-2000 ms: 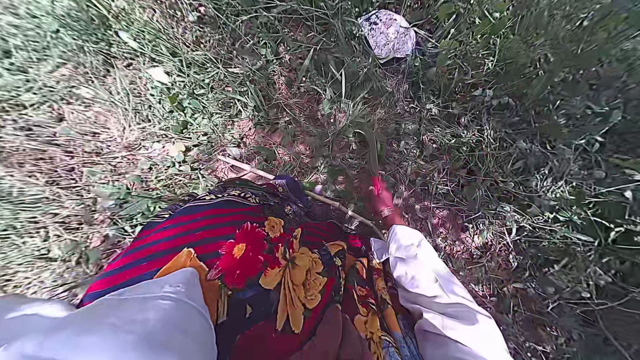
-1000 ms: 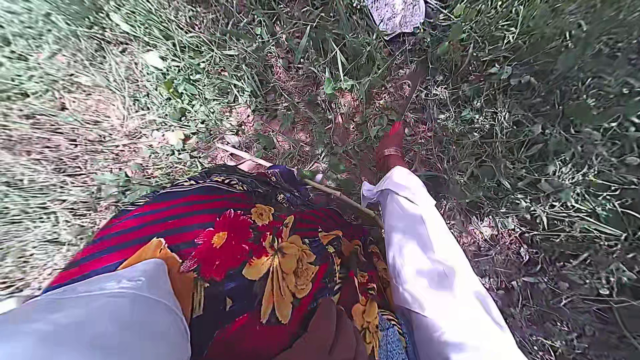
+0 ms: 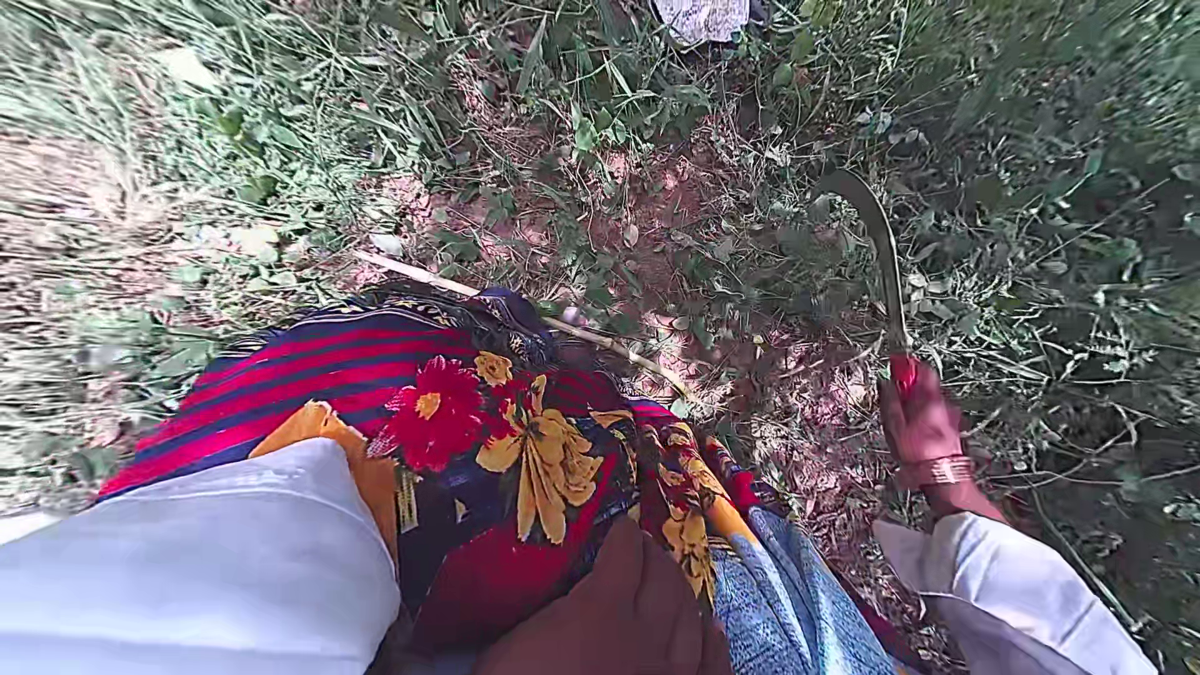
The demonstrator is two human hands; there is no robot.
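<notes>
At the right, my right hand (image 3: pixel 921 412) is closed around the red handle of a sickle (image 3: pixel 881 244), whose curved dark blade points up and bends left over the grass. Bangles ring that wrist below a white sleeve. My left hand is not visible; only its white sleeve (image 3: pixel 197 562) shows at the lower left. A patterned cloth (image 3: pixel 319 375) with stripes and flowers covers my lap. A thin wooden stick (image 3: pixel 619 349) lies along the cloth's far edge, partly hidden by a dark fold.
Grass and low weeds (image 3: pixel 581 122) surround patches of reddish soil (image 3: pixel 666 197). A pale flat object (image 3: pixel 703 19), possibly a stone, lies at the top edge. Dry straw-like grass (image 3: pixel 66 225) spreads at the left, and thin twigs lie at the lower right.
My right hand has moved away to the right from beside the stick's end, with the sickle in it. The sickle's whole curved blade now shows plainly.
</notes>
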